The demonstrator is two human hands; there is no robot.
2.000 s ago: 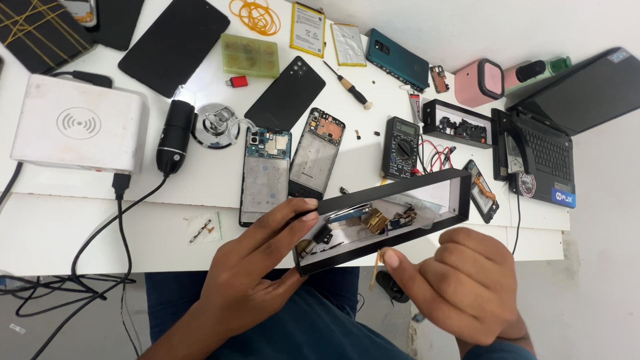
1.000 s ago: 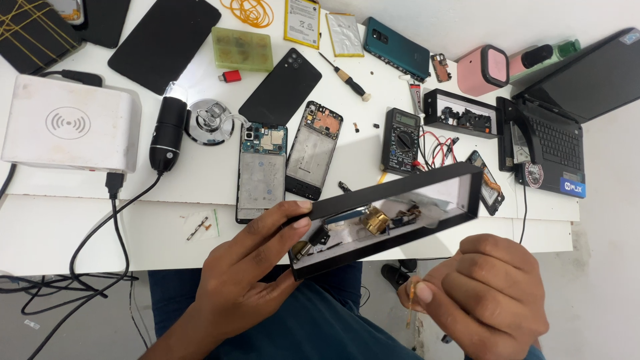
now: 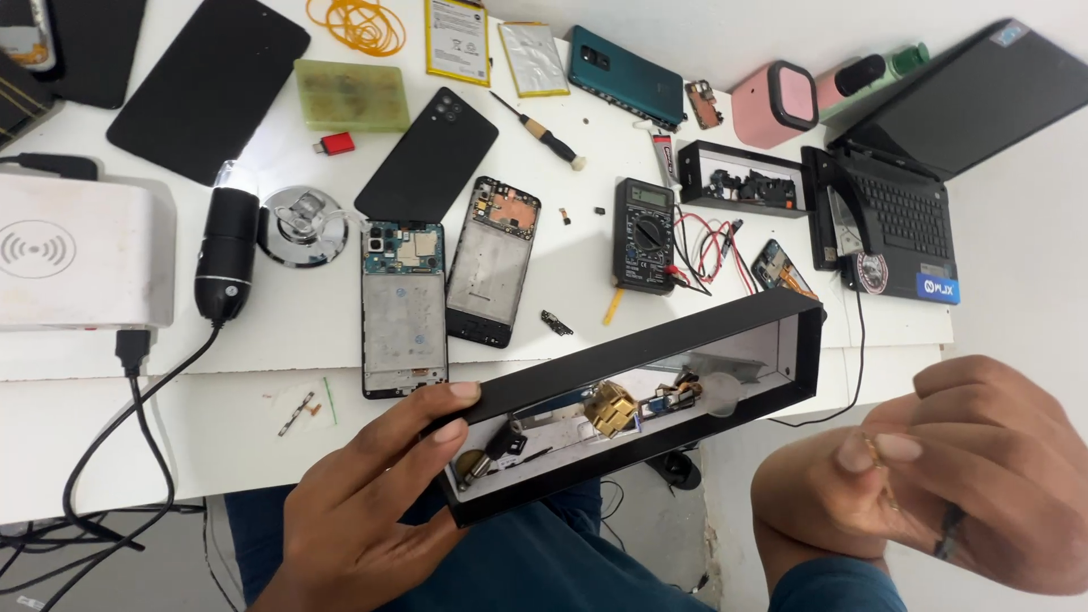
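Note:
My left hand grips the left end of a long black open box and holds it tilted over the table's front edge. Inside the box lie a gold-coloured metal block, a translucent round piece and small mixed parts. To the right of the box, my right hand pinches a thin orange-brown piece between thumb and finger; its exact kind is unclear. A dark thing also shows at the lower fingers, too blurred to name. Behind the box lie two opened phone frames.
A black multimeter with leads, a screwdriver, a smaller black parts box and a laptop stand on the white table. To the left are a digital microscope on its round base and a white box with cables.
My right hand has moved away from the black box to the right, the thin piece still pinched. My left hand keeps its hold on the box.

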